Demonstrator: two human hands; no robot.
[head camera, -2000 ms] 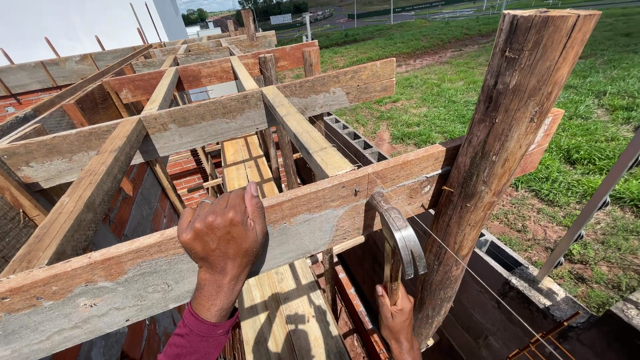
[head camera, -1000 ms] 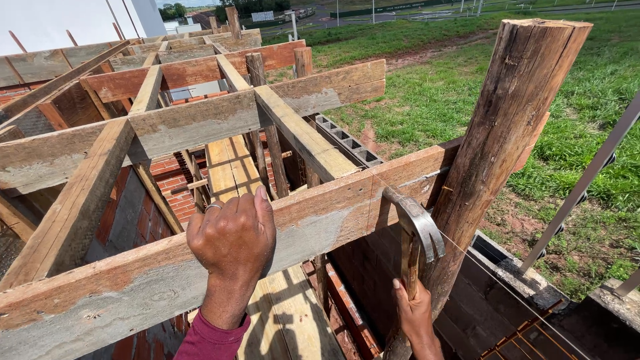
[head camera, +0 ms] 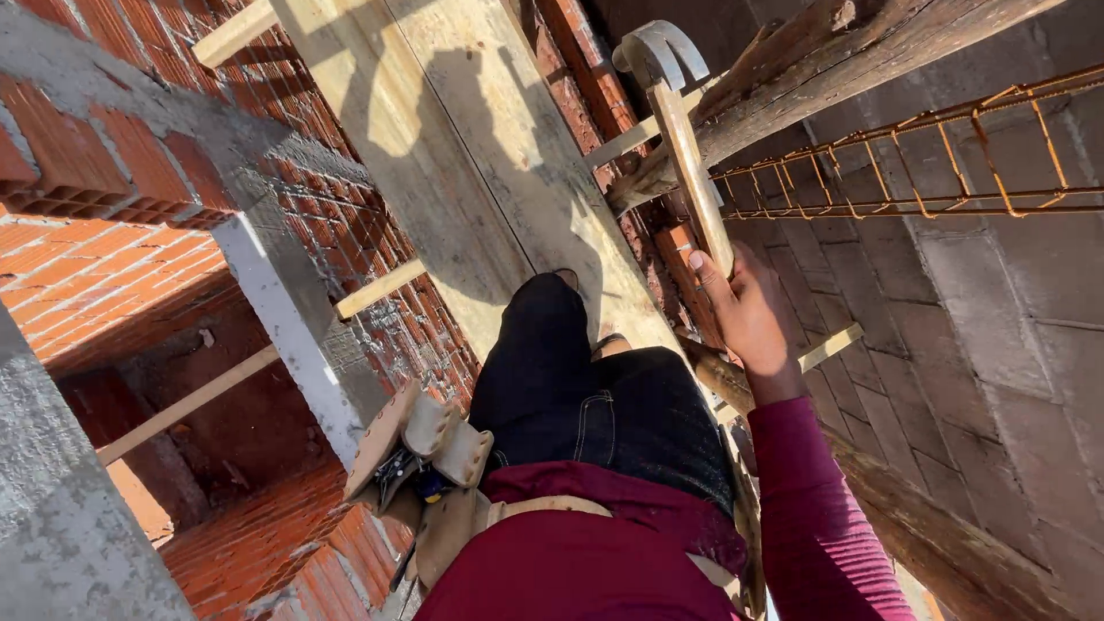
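My right hand (head camera: 752, 315) is closed around the lower end of the wooden handle of a claw hammer (head camera: 690, 164), whose steel head and claw point up and away from me. The hammer is held over the dark side of the scaffold, in front of a round timber pole (head camera: 828, 78). My left hand is out of the view. A leather tool pouch (head camera: 448, 466) hangs from the belt at my left hip, with nails and a blue and yellow item in it. My feet are on wooden scaffold planks (head camera: 483, 147).
At the left stands a red hollow-brick wall (head camera: 129, 155) with a window-like opening below it. Wooden crosspieces (head camera: 379, 289) jut out beside the planks. A rusty rebar cage (head camera: 914, 164) extends at the right, before a block wall (head camera: 992, 319). Another round pole (head camera: 940, 535) slants at the lower right.
The view has swung steeply down to my legs and the planks. My left hand, earlier a fist by the board, has left the view. The hammer has moved away from the board by the post.
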